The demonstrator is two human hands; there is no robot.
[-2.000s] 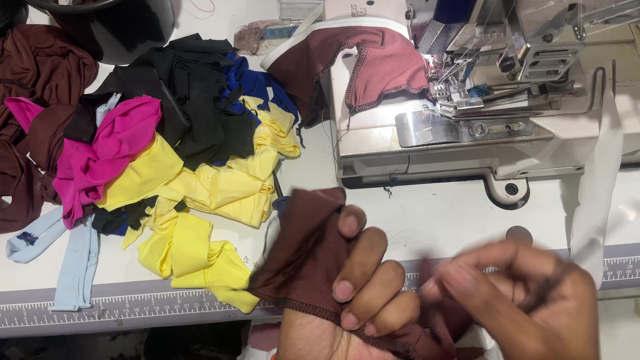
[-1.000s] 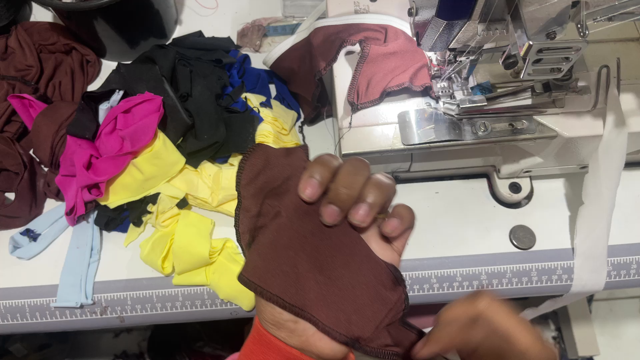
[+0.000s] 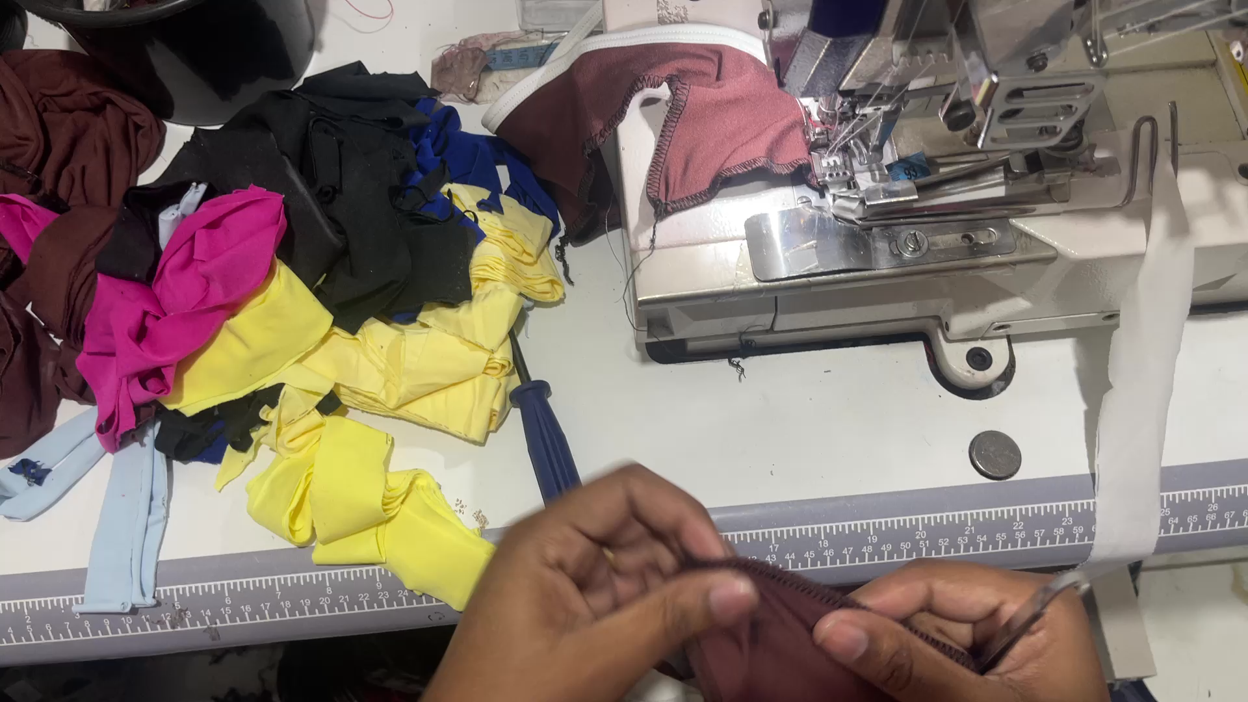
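Observation:
Between my two hands, near the table's front edge, is a maroon fabric piece [image 3: 770,634] with an overlocked edge. My left hand [image 3: 604,585] pinches that edge between thumb and fingers. To its right, my right hand [image 3: 955,634] holds the same edge; a thin metal tool, perhaps thread snips, shows in this hand. Another maroon piece with white elastic [image 3: 721,127] lies under the presser foot [image 3: 838,175] of the sewing machine [image 3: 858,263]. A white strip [image 3: 1141,390] hangs from a wire guide on the right.
A heap of fabric scraps, with black [image 3: 361,195], magenta [image 3: 185,302] and yellow [image 3: 419,370] pieces, covers the left. A blue-handled screwdriver [image 3: 546,439] lies beside it. A round metal disc [image 3: 994,454] rests before the machine. A measuring tape [image 3: 809,551] runs along the table edge.
The maroon piece no longer lies spread over my left hand; it is now lower, held by its edge between both hands. The screwdriver handle, hidden behind the cloth before, now shows.

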